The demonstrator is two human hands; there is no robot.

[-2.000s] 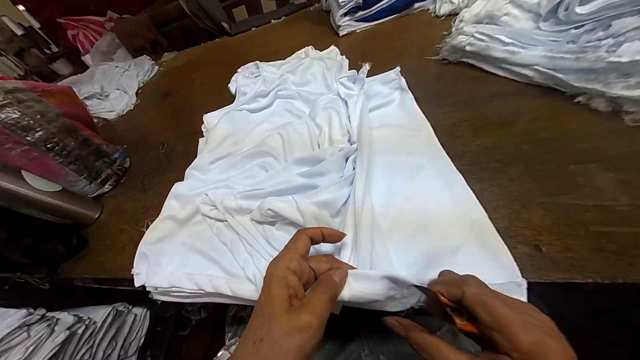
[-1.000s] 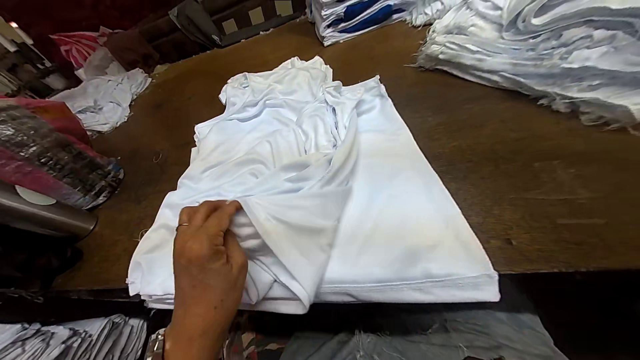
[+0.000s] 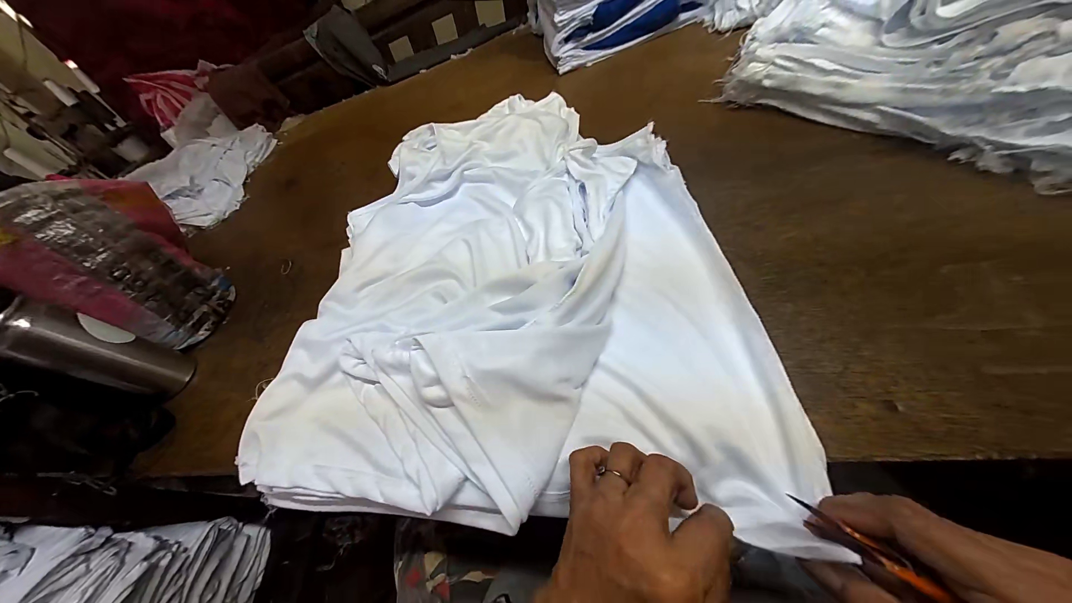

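Note:
White sleeveless fabric garments (image 3: 469,243) lie stacked on a brown wooden table (image 3: 904,335), one part folded over to the left. The flat panel (image 3: 670,318) on the right reaches past the near table edge. My left hand (image 3: 645,519), with a ring on one finger, grips the near hem of that panel, fingers bent over the cloth. My right hand (image 3: 913,536) holds small orange-handled scissors (image 3: 879,557), their dark pointed tip against the cloth near its right corner. Some right-hand fingers are hidden below the cloth.
A pile of white fabric (image 3: 921,92) is at the upper right, another with blue (image 3: 603,33) at the back. A metal bottle (image 3: 100,347) and a plastic-wrapped bundle (image 3: 117,260) stand at left. Folded white cloth (image 3: 142,561) lies below the table edge.
My left hand has moved right from the folded-back corner to the right panel's hem. My right hand, out of view one second ago, is back with the scissors. The upper layer now lies folded leftward.

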